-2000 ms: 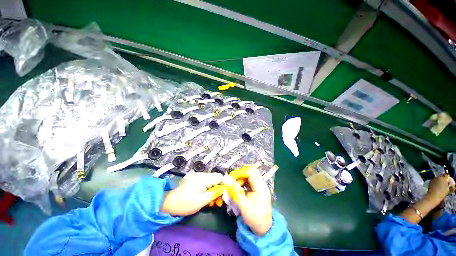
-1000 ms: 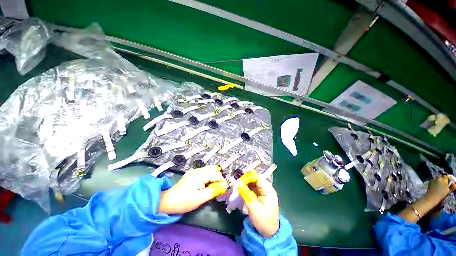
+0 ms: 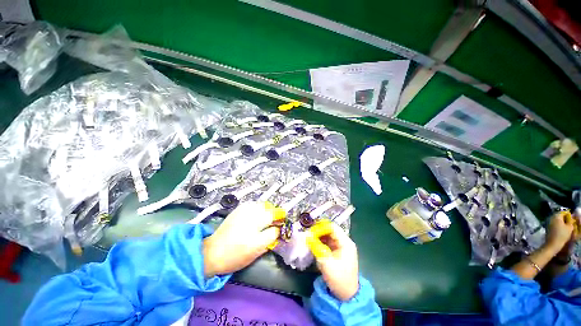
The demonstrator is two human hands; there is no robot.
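Observation:
My left hand [image 3: 239, 242], with yellow finger cots, pinches a small dark module [image 3: 285, 229] at its fingertips. My right hand [image 3: 336, 258], also with yellow cots, is just to the right with its fingers curled against a crumpled whitish wipe [image 3: 295, 251]. The wipe hangs between the hands; its gripped edge is partly hidden. A grey crinkled sheet [image 3: 296, 165] lies in front of the hands. Round black modules with pale flex tails lie on it in slanting rows, one [image 3: 306, 219] just above my right fingertips.
A cloudy plastic heap [image 3: 70, 149] covers the left, with pale flex strips. A white piece [image 3: 371, 167] and a tan box with round-topped bottles [image 3: 415, 221] lie right. Yellow cots [image 3: 290, 106] lie near the rail. A neighbour's hand [image 3: 560, 232] is beside another module sheet [image 3: 478, 213].
My hands were together around the wipe and have moved slightly apart. The module at my left fingertips now shows more clearly, and a module on the sheet near my right fingertips is uncovered.

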